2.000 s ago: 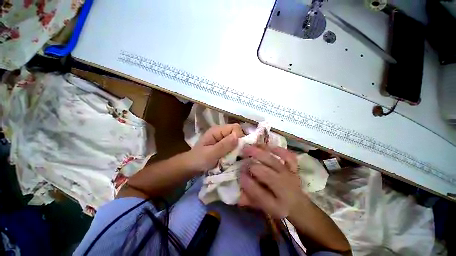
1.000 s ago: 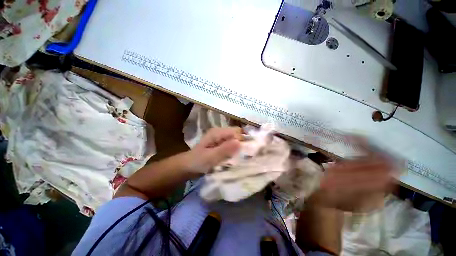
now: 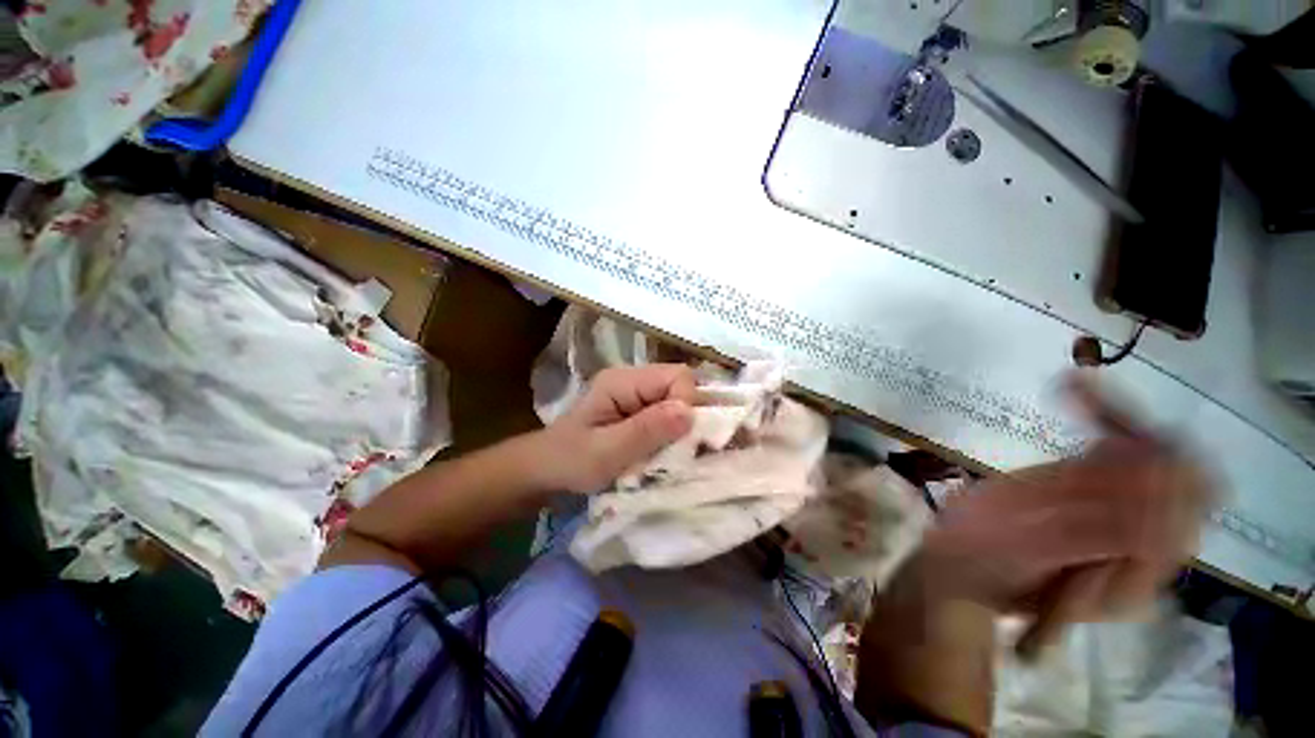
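My left hand (image 3: 620, 428) grips the gathered top of a cream-white garment piece (image 3: 707, 498) with faint floral marks, held over my lap by the table's front edge. The cloth hangs to the right of my fingers. My right hand (image 3: 1082, 519) is away to the right, over the table's front edge, apart from the cloth. It is blurred, with some fingers spread; I cannot tell whether it holds anything.
The white table (image 3: 548, 116) carries a sewing machine bed (image 3: 923, 188), tweezers (image 3: 1046, 144), a black phone (image 3: 1165, 209) and a pale spool (image 3: 1108, 55). Floral garments (image 3: 217, 389) lie left, others (image 3: 1125, 670) lower right. A blue tray edge (image 3: 248, 87) is upper left.
My right hand has left the cloth and moved right over the table edge. My left hand has kept its grip. The cloth now hangs more loosely.
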